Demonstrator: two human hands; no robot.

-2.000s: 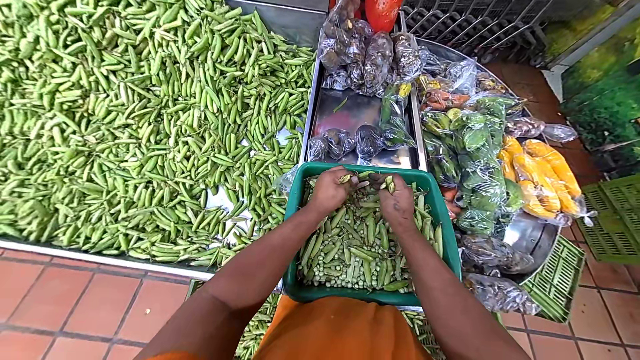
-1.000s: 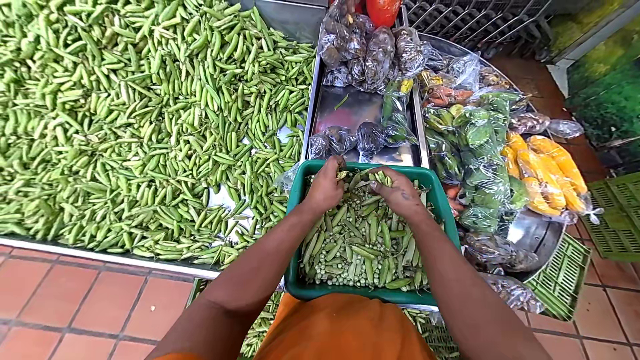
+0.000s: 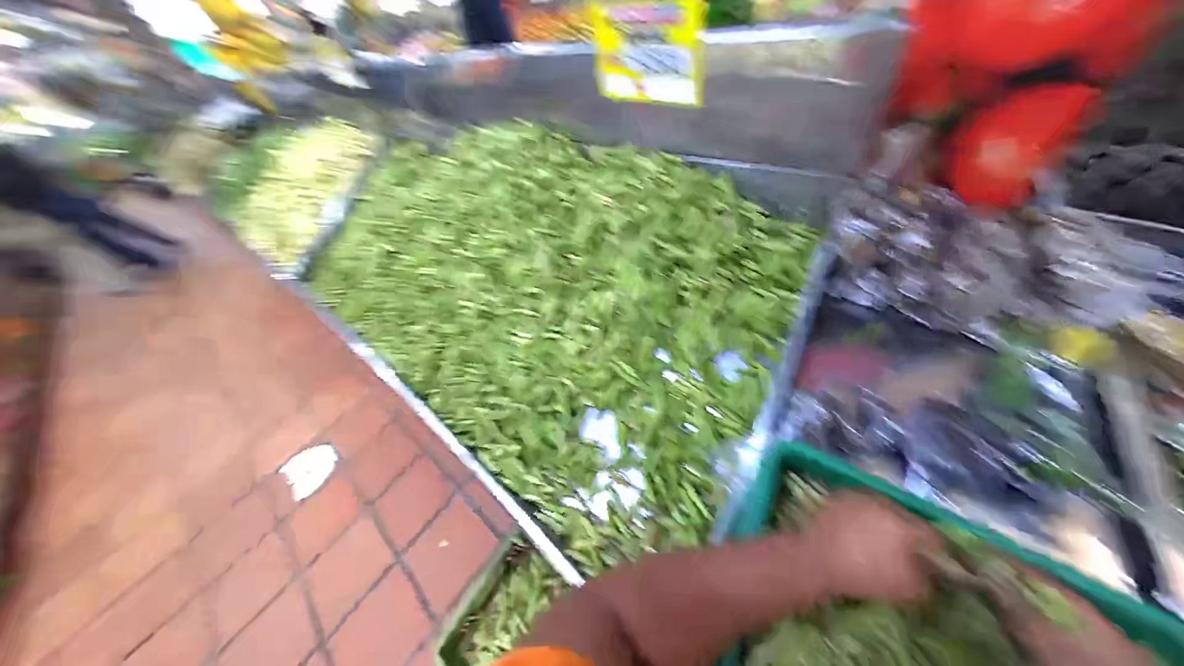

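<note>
A green plastic crate (image 3: 1008,541) sits at the lower right, with green pods (image 3: 869,634) inside. My left hand (image 3: 869,546) is over the pods near the crate's far-left side; blur hides its fingers and whether it holds anything. Of my right hand (image 3: 1045,601), only a blurred part shows inside the crate at the lower right, close to the left one. Left of the crate a wide heap of green okra-like pods (image 3: 564,268) lies on a metal-edged display stand.
Plastic-bagged produce (image 3: 925,250) and red bags (image 3: 1027,129) lie beyond the crate. A yellow price sign (image 3: 649,55) hangs on the back wall of the stand. Another crate (image 3: 476,592) of pods stands below the white edge. Tiled floor (image 3: 277,518) runs left, with a person's legs (image 3: 83,208) farther off.
The view has swung strongly to the left and up, so the crate and hands now stand at the lower right. Both hands were over the pods in the crate before and are there now.
</note>
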